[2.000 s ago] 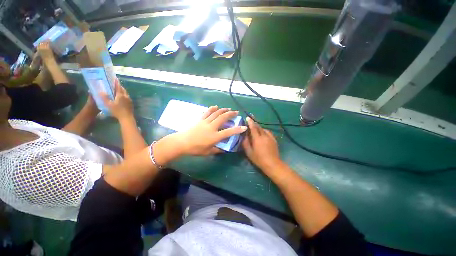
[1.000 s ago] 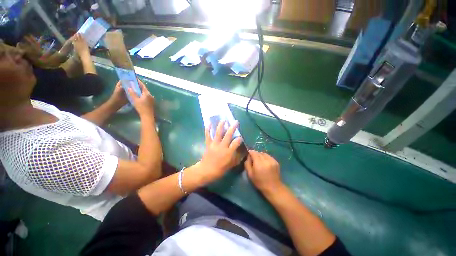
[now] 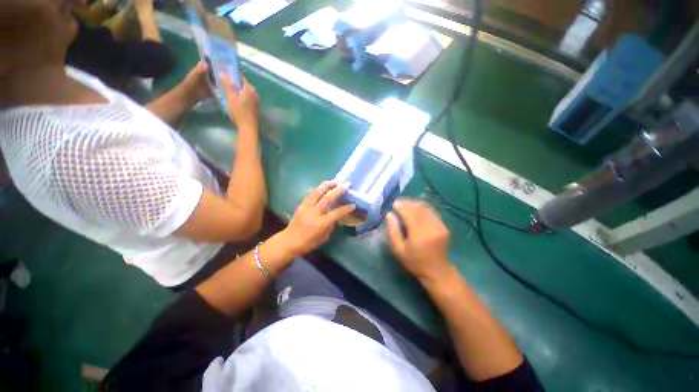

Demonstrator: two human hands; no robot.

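Observation:
A light blue and white printed carton (image 3: 375,167) stands squared up with depth on the green bench, its far end bright in the glare. My left hand (image 3: 318,218) grips its near left corner, fingers on the top face. My right hand (image 3: 420,236) is at the near right corner, slightly blurred, fingers curled by a dark blue end flap. Whether the right fingers touch the flap cannot be told. The carton's near end is partly hidden by my hands.
A black cable (image 3: 479,222) loops over the bench right of the carton. A grey cylindrical tool (image 3: 613,180) hangs at the right. Beyond the pale rail (image 3: 306,84), flattened cartons (image 3: 406,52) and an erected box (image 3: 602,92) lie on the belt. A person (image 3: 115,176) at left holds another carton.
The carton has gone from low under my left hand to squared up with visible depth. My left hand has moved to its near left corner. The view has shifted, so the scene sits differently.

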